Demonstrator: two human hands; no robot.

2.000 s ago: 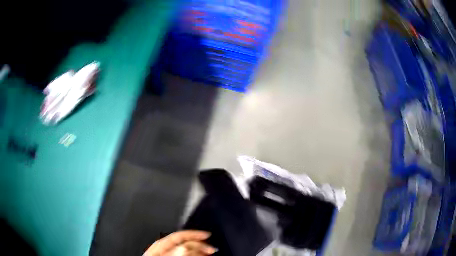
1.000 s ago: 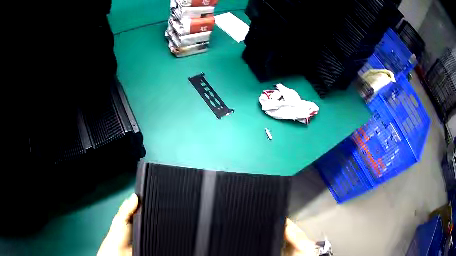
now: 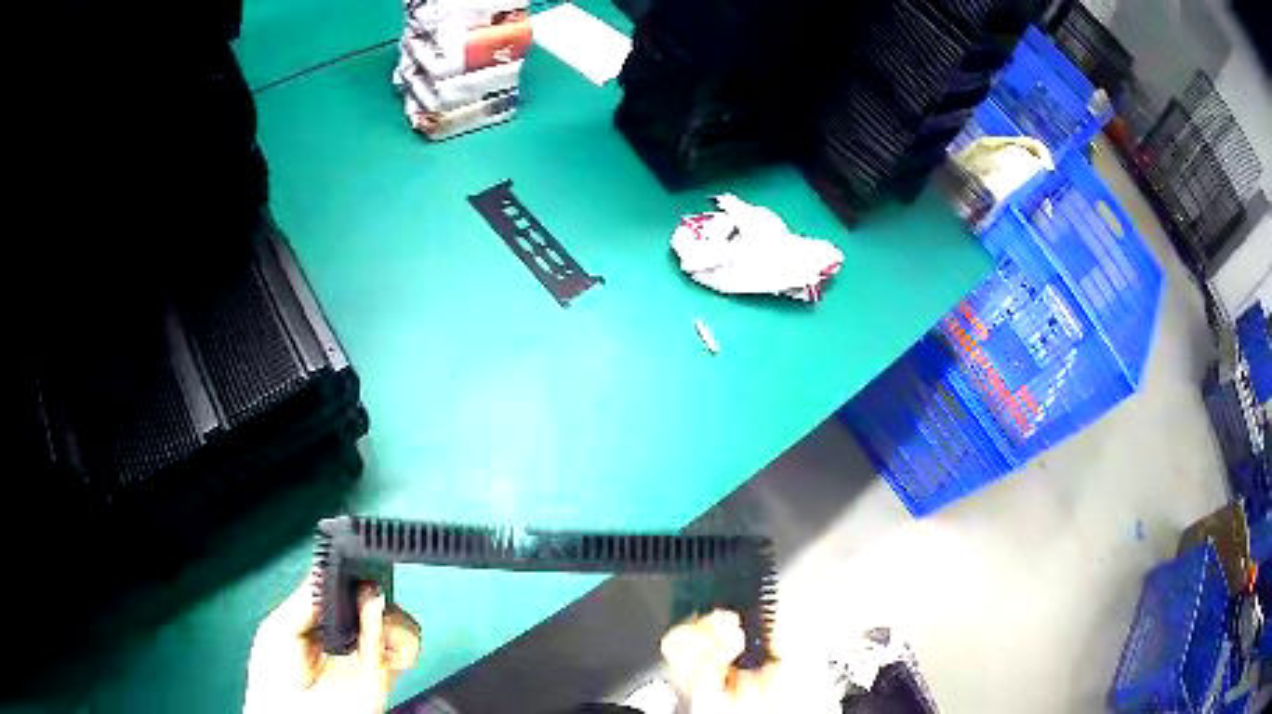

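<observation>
A black finned heatsink housing (image 3: pixel 537 547) is held end-on near the bottom of the view, over the bench's front edge. Its comb-like fin edge and U shape show. My left hand (image 3: pixel 342 644) grips its left side wall, thumb on the inside. My right hand (image 3: pixel 712 649) grips its right side wall, fingers on the inside. A flat black port panel (image 3: pixel 534 243), a crumpled white rag or glove with red marks (image 3: pixel 756 254) and a small pale piece (image 3: pixel 706 336) lie on the green bench (image 3: pixel 460 405).
Black ribbed housings are stacked at left (image 3: pixel 230 363) and at the back (image 3: pixel 893 98). Folded paper bundles (image 3: pixel 465 70) and a white sheet (image 3: pixel 579 42) lie at the back. Blue crates (image 3: pixel 1081 293) stand right of the bench. A newspaper-lined crate (image 3: pixel 886 677) shows at the bottom edge.
The housing has tilted from showing its ribbed outer face to showing its fin edge and open U shape. Both hands still hold it. The bench items appear slightly further left and higher.
</observation>
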